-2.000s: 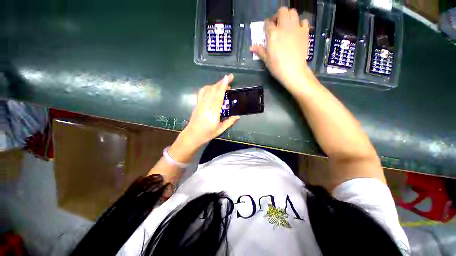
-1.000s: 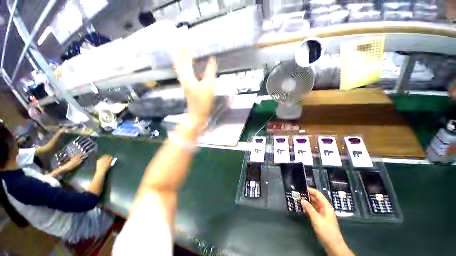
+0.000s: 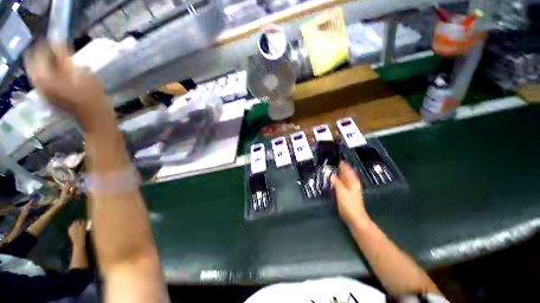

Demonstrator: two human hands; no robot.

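Note:
The clear phone tray (image 3: 284,198) lies on the green bench. Its back row holds several phones with white backs up, one of them a white phone back (image 3: 257,158). In its front row are dark keypad phones (image 3: 259,192), and the second pocket from the left shows no phone. My right hand (image 3: 350,192) has its fingertips on the lower end of a keypad phone (image 3: 327,155), tilted over the fourth pocket. My left hand (image 3: 68,80) is raised high at the upper left, far from the tray and blurred; whether it holds anything cannot be told.
Behind the tray are a small fan (image 3: 271,80), a brown board (image 3: 355,97), a yellow sheet (image 3: 325,44), a white bottle (image 3: 437,97) and an orange tub (image 3: 456,36). Grey clear packaging (image 3: 186,127) lies at back left. Another person's arms (image 3: 50,216) are at far left.
The view has swung right. My left hand has moved further up and left in the picture. My right hand, with the phone, has shifted from the second pocket's side to the fourth pocket.

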